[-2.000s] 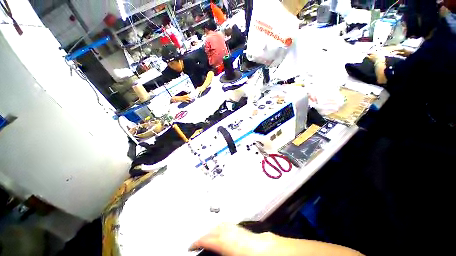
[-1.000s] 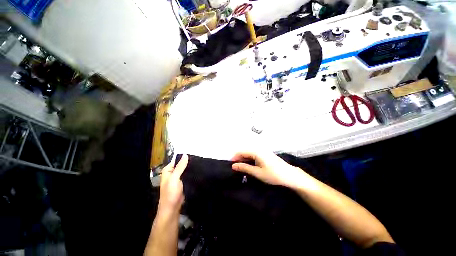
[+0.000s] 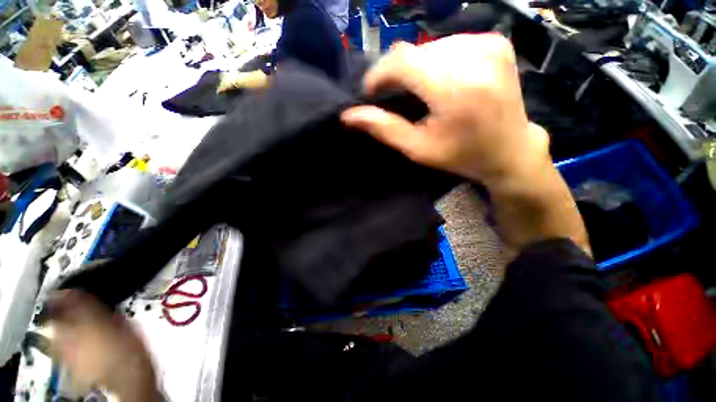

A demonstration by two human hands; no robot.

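Observation:
A black garment piece point(image 3: 290, 157) is held up in the air in front of me, stretched between my two hands. My right hand point(image 3: 463, 110) pinches its upper edge between thumb and fingers. My left hand point(image 3: 98, 341), blurred and low at the left, is at the other end of the cloth, over the sewing machine point(image 3: 78, 235). The cloth hides part of the machine and table. Scissors with red handles point(image 3: 184, 301) lie on the white table beside the machine.
A blue crate point(image 3: 449, 271) stands on the floor behind the cloth. A blue bin point(image 3: 636, 204) and a red object point(image 3: 667, 322) are at the right. Another person point(image 3: 310, 39) works at a table beyond. A white plastic bag point(image 3: 35, 122) is at the left.
The view has swung to the right. The black cloth, low at the table's front edge before, is now lifted and spread in the air between both hands.

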